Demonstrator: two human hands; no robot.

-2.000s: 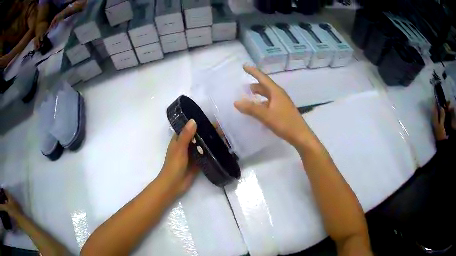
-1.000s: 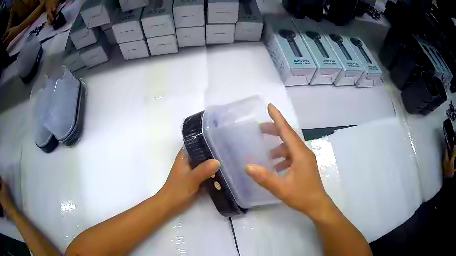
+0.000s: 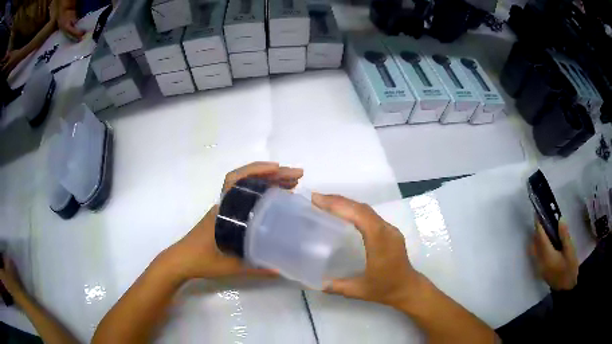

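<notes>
A translucent tank (image 3: 292, 235) is joined to a black base (image 3: 236, 218) and held sideways above the table, base end to the left and tank end to the right. My left hand (image 3: 218, 232) is wrapped around the black base, its fingers over the far side. My right hand (image 3: 376, 252) grips the tank's right end between thumb and fingers. The unit is slightly blurred, and the inside of the base is hidden.
The white sheet (image 3: 161, 168) covers the table. Tank-and-base units (image 3: 84, 161) stand at left. Grey-white boxes (image 3: 248, 40) and pale teal boxes (image 3: 392, 94) stand at the back. Black shells (image 3: 560, 121) lie at far right. Another person's hand (image 3: 557, 255) holds a black base at right.
The tank came onto the base between the first two frames. The joined unit is now turned end-on, and my right hand has closed on the tank. Another person's hand has come in at right.
</notes>
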